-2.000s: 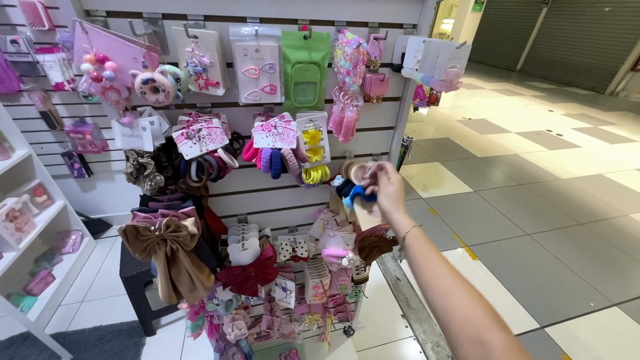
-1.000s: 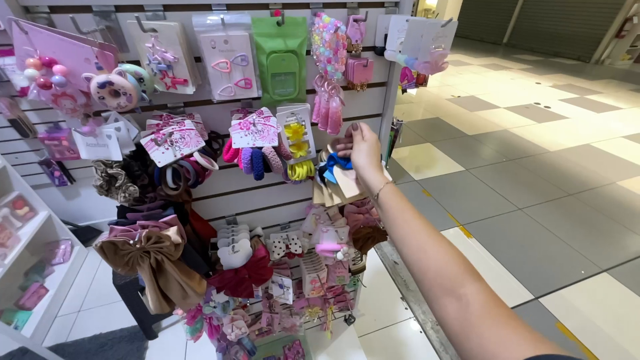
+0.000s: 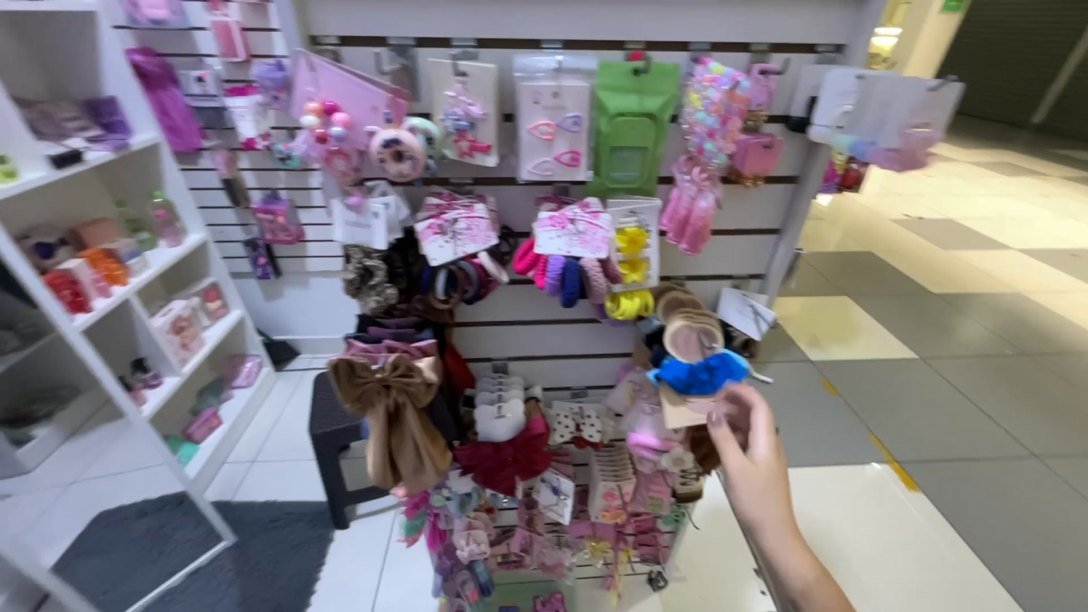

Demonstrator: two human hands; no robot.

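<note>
My right hand reaches in from the lower right, its thumb and fingers pinching the lower edge of a tan card. A blue scrunchie is on that card, just above my fingertips. Behind it hang several cards with beige rounded tops on a hook, and a white tag sticks out to their right. Left of these hang yellow hair ties and a bunch of coloured hair ties. A brown fabric bow hangs farther left. My left hand is out of view.
The white slatwall panel holds hooks with hair clips, a green pouch and pink accessories. White shelves with small goods stand at the left, a dark stool beside them. Tiled floor extends at the right.
My right hand has moved down to the lower part of the card. The blue scrunchie and beige-topped cards now show more fully. The view has shifted, showing more shelving at the left.
</note>
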